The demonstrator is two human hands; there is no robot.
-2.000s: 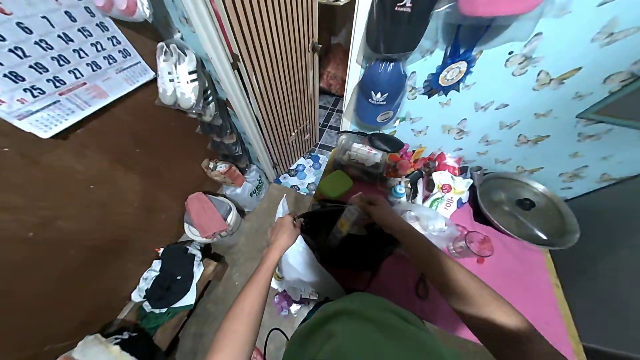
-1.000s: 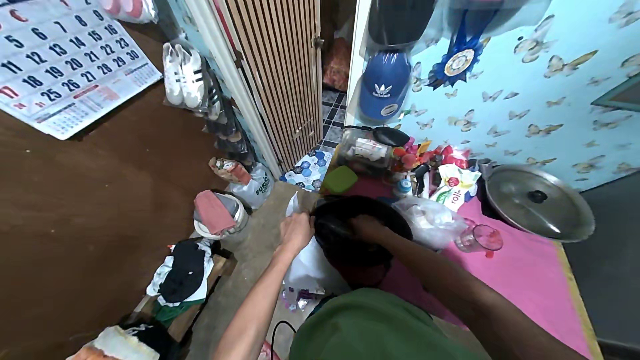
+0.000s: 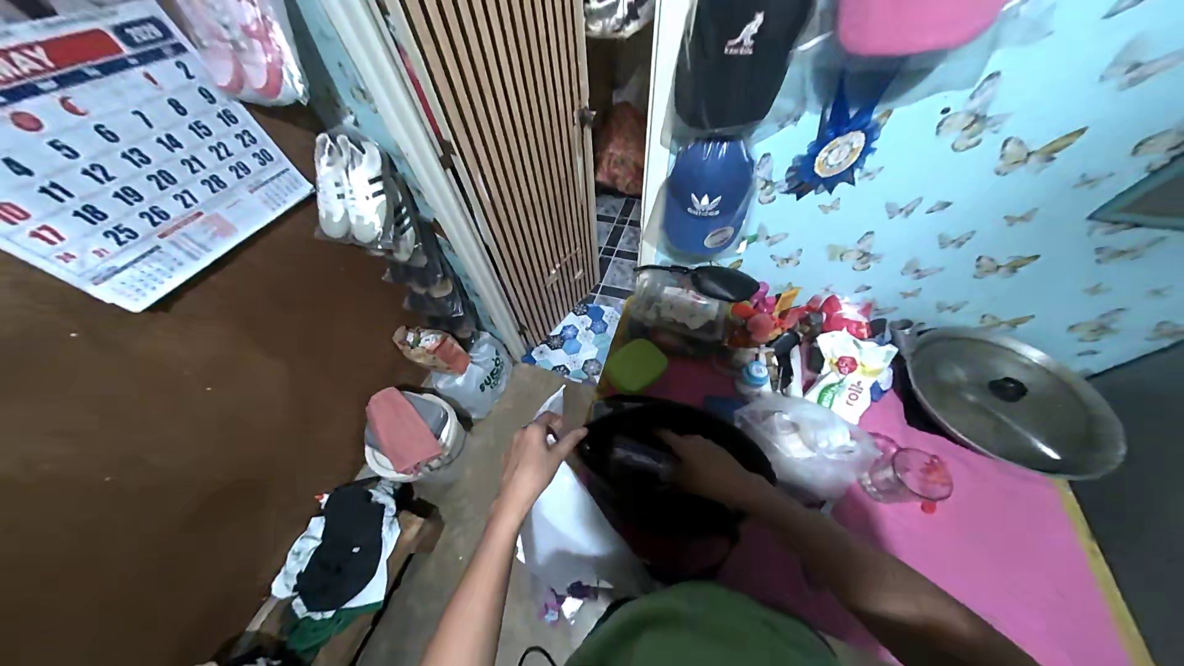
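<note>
A black plastic bag (image 3: 661,527) hangs open in front of my green shirt, at the edge of the pink-covered table. My left hand (image 3: 539,455) pinches its left rim. Inside the mouth of the bag is my right hand (image 3: 698,467), beside a dark, faintly shiny item (image 3: 638,455); whether the fingers grip it cannot be told. A white plastic bag (image 3: 573,527) hangs below my left hand, with small purple and white bits near its bottom. Close to my right forearm lies a clear plastic bag (image 3: 809,444) on the table.
On the pink table (image 3: 999,555) are a glass mug (image 3: 906,476), a large lidded pan (image 3: 1013,398), a green container (image 3: 636,365), a clear jar (image 3: 680,310) and a white packet (image 3: 849,375). At left stand a white bucket (image 3: 449,453) with a pink cloth and a pile of clothes (image 3: 342,550).
My right hand has moved down into the black bag; two seconds ago it was at the bag's right side, by a pale item. My left hand still holds the rim.
</note>
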